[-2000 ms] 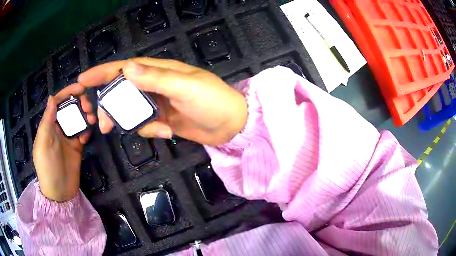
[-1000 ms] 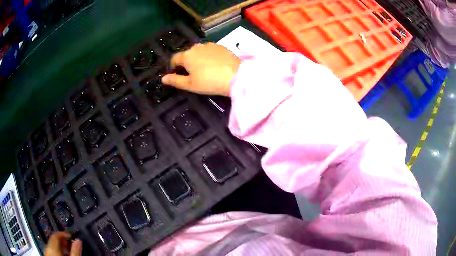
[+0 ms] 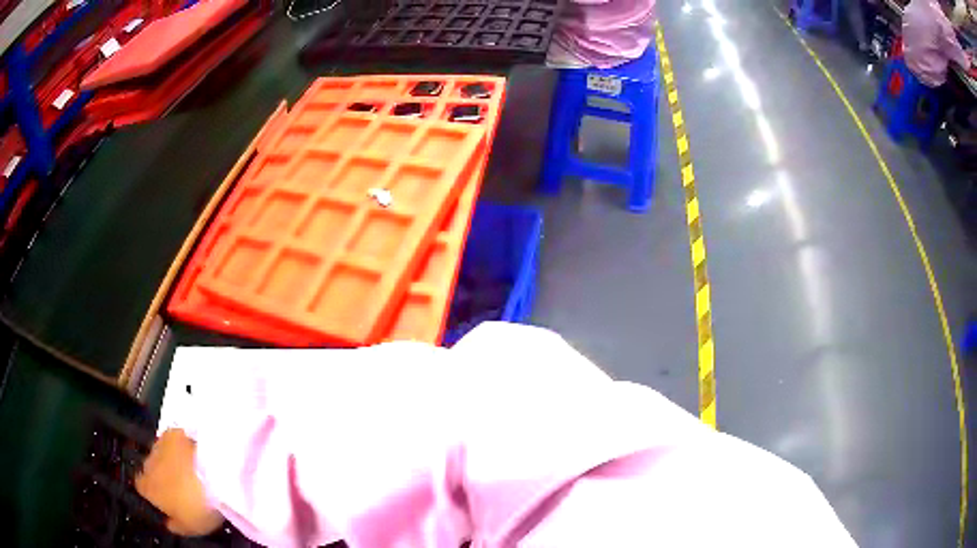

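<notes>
My right hand point(image 3: 180, 487) is at the lower left, over the edge of the black foam tray point(image 3: 105, 471). It is partly hidden by its pink sleeve and blurred; whether it holds something cannot be told. My left hand is out of the picture. The foam tray is mostly cut off and dark, with no single watch clear in it. The white paper sheet point(image 3: 220, 369) lies beyond my sleeve.
Stacked orange-red trays point(image 3: 359, 225) lie ahead, with several dark watches at the far end. A blue crate point(image 3: 495, 257) is below their right side. Farther are another black tray point(image 3: 429, 30), a blue stool point(image 3: 605, 123), seated people in pink, and yellow floor lines.
The view has swung right and up, towards the trays and floor. The two watches held earlier are not seen now. My left hand has left the picture; my right hand appears lower left.
</notes>
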